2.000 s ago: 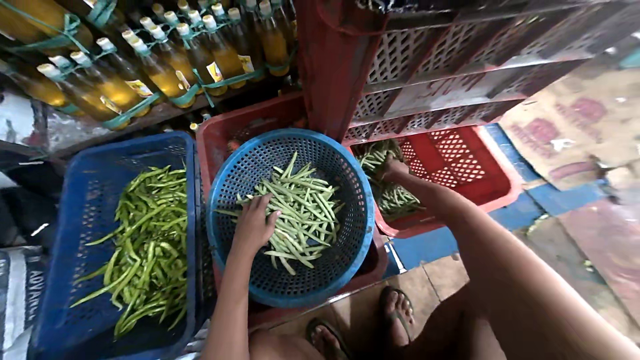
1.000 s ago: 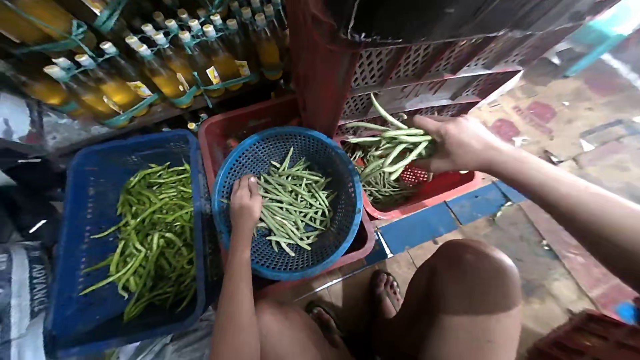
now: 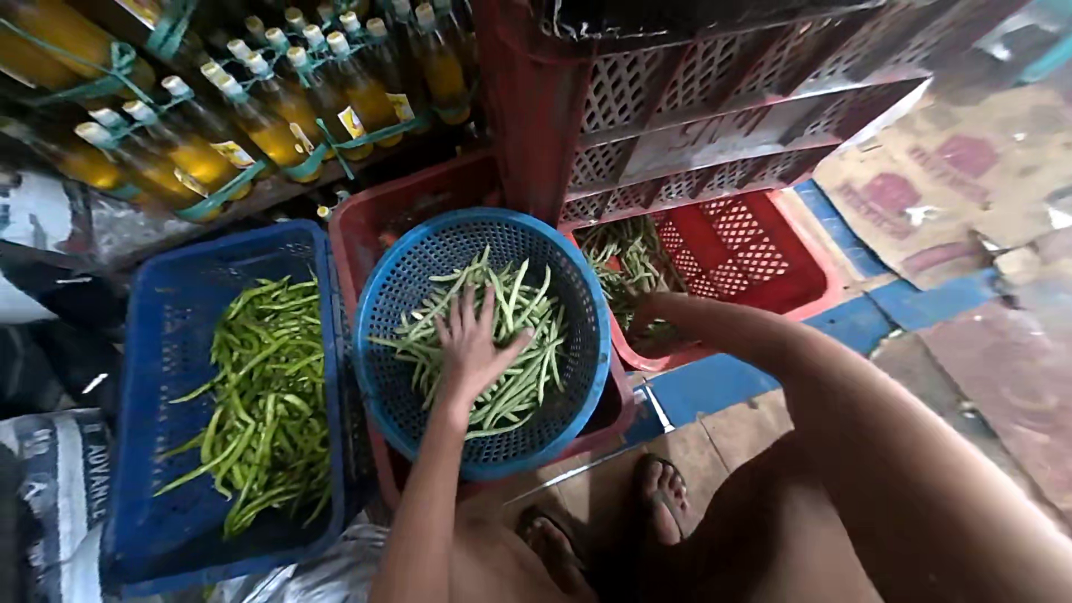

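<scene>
A round blue plastic colander [image 3: 590,368] rests on a red crate, with pale green beans [image 3: 523,377] inside. My left hand [image 3: 476,339] lies spread on top of these beans, fingers apart. To the right, my right hand [image 3: 649,318] reaches down into a red plastic crate [image 3: 808,285], among more green beans [image 3: 624,251] at its left end. The fingers of that hand are hidden, so its grip does not show.
Left of the colander is a blue crate [image 3: 138,402] of long green peppers or beans [image 3: 268,394]. Bottles of yellow liquid [image 3: 272,105], tied with green string, stand behind. A tall red crate [image 3: 536,109] rises behind the colander. Flattened cardboard [image 3: 904,184] covers floor at the right.
My right hand has gone down into the red crate; a second ago it held a bunch of beans above it. My left hand has moved from the colander's left side onto the beans.
</scene>
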